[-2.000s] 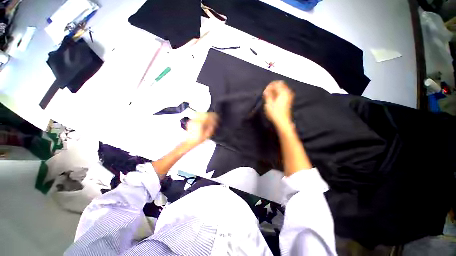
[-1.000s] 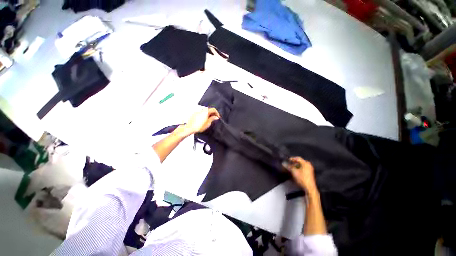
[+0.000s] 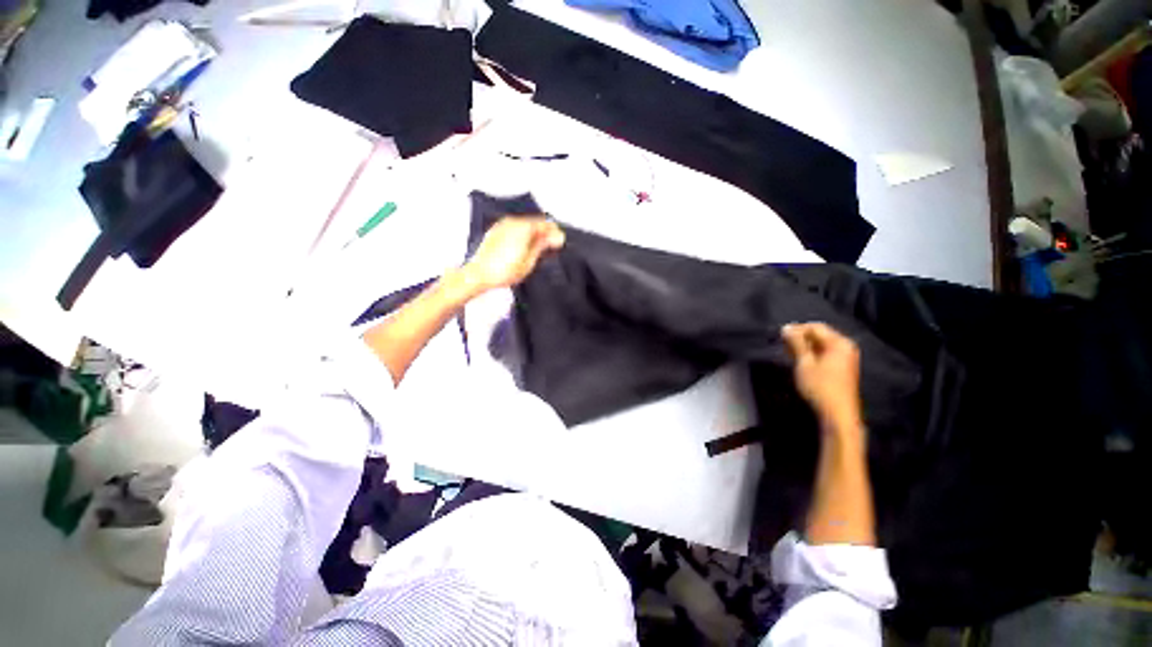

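The thin black lining fabric (image 3: 657, 303) is lifted and stretched between my hands, with its lower part hanging in folds. My left hand (image 3: 516, 249) pinches its upper left edge. My right hand (image 3: 824, 360) grips the fabric further right, near the dark bulk (image 3: 973, 442) that hangs over the table's right end. The dark blades of the shears (image 3: 394, 301) show partly behind my left forearm; their handles are hidden. A long black cut panel (image 3: 682, 120) lies flat beyond the lining.
A squarish black panel (image 3: 394, 86), a green marker (image 3: 377, 220) and a folded black piece with a strip (image 3: 149, 196) lie to the left. Blue cloth (image 3: 682, 28) is at the far side, a pale scrap (image 3: 915, 167) far right. Offcuts (image 3: 689, 584) lie below the near edge.
My right hand has moved right and up with the fabric, and my left hand slightly up. The lining's near part has been drawn off the white table, baring a patch and a short black strip.
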